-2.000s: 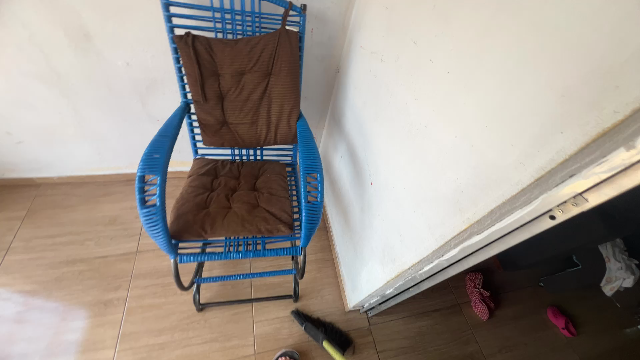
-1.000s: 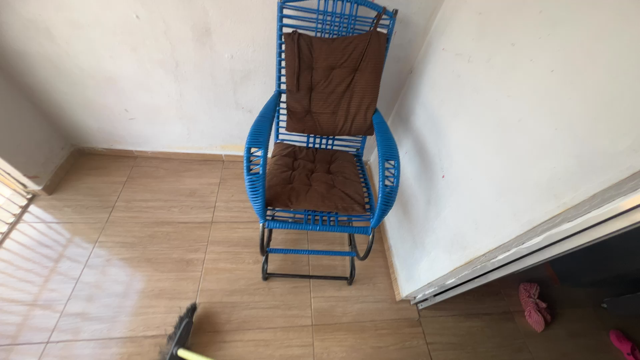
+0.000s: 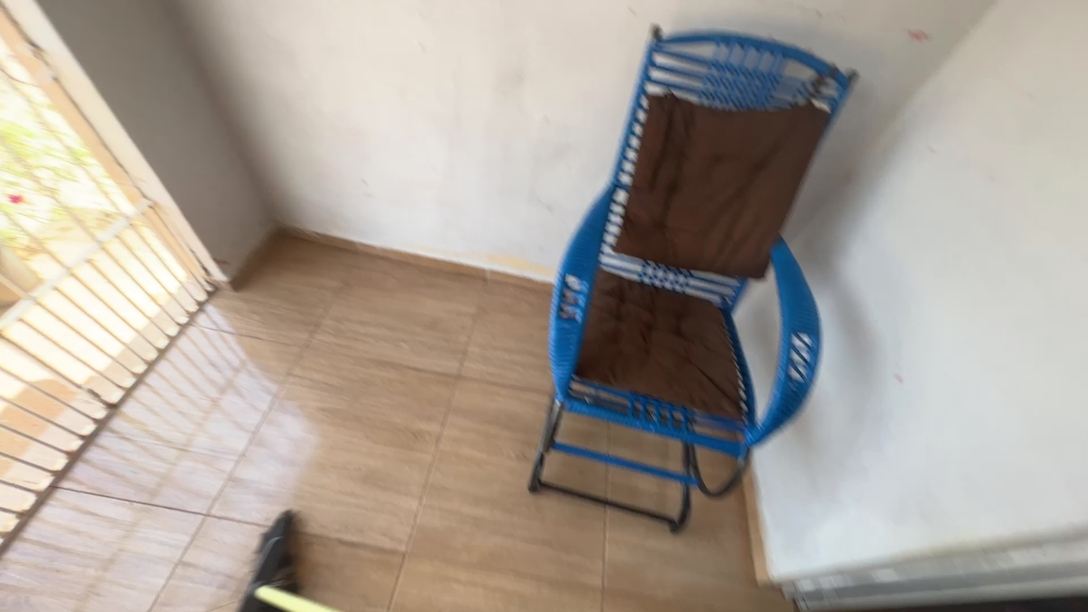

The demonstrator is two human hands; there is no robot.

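Note:
Neither my left hand nor my right hand shows in the head view. A broom's dark head lies at the bottom left over the tiled floor, and part of its yellow-green handle runs out of the lower edge. What grips the handle is out of sight. Right of the middle stands a blue corded rocking chair on a dark metal frame, with brown cushions on its back and seat.
A white barred gate runs along the left side, with daylight behind it. White walls meet behind the chair. At the lower right is a metal door track. Brown tiles cover the floor.
The view has swung left, bringing the gate into sight. The broom has moved away from near the doorway at the right to the floor left of the chair.

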